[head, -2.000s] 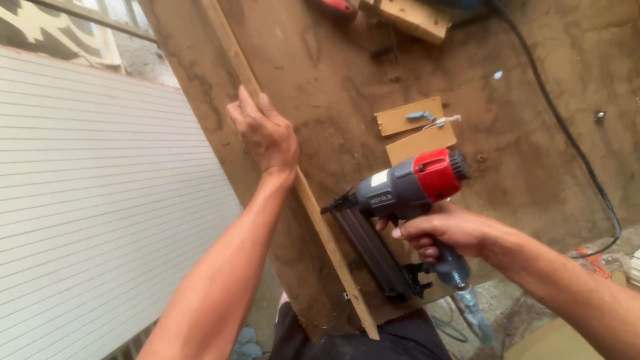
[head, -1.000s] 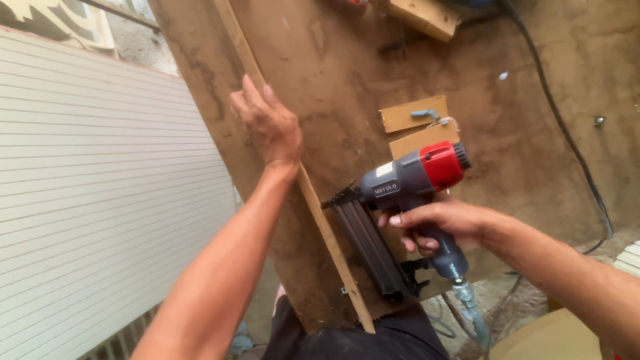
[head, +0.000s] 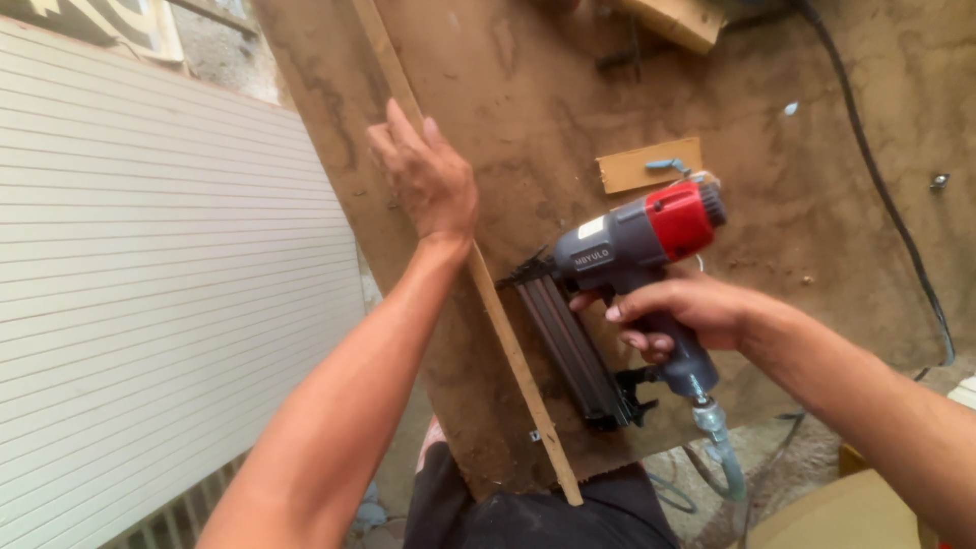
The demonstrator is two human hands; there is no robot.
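A thin wooden strip [head: 512,347] runs lengthwise along the stained plywood worktop [head: 526,122], its near end jutting past the edge by my lap. My left hand [head: 428,171] lies over the strip's upper part, fingers around it and pressing it to the board. My right hand [head: 663,313] grips the handle of a grey and red pneumatic nailer [head: 625,236], a finger by the trigger. The nailer lies sideways, its nose pointing left close to the strip's right side; whether they touch is unclear. Its long dark magazine [head: 572,351] slants toward me, and an air hose [head: 728,457] hangs from the handle.
A ribbed white panel [head: 168,252] stands left of the worktop. Beyond the nailer lie a small wood piece [head: 637,171] with a blue item on it, and a thicker wood block [head: 679,23]. A black cable [head: 873,152] curves down the right side. A small metal part [head: 939,181] lies at far right.
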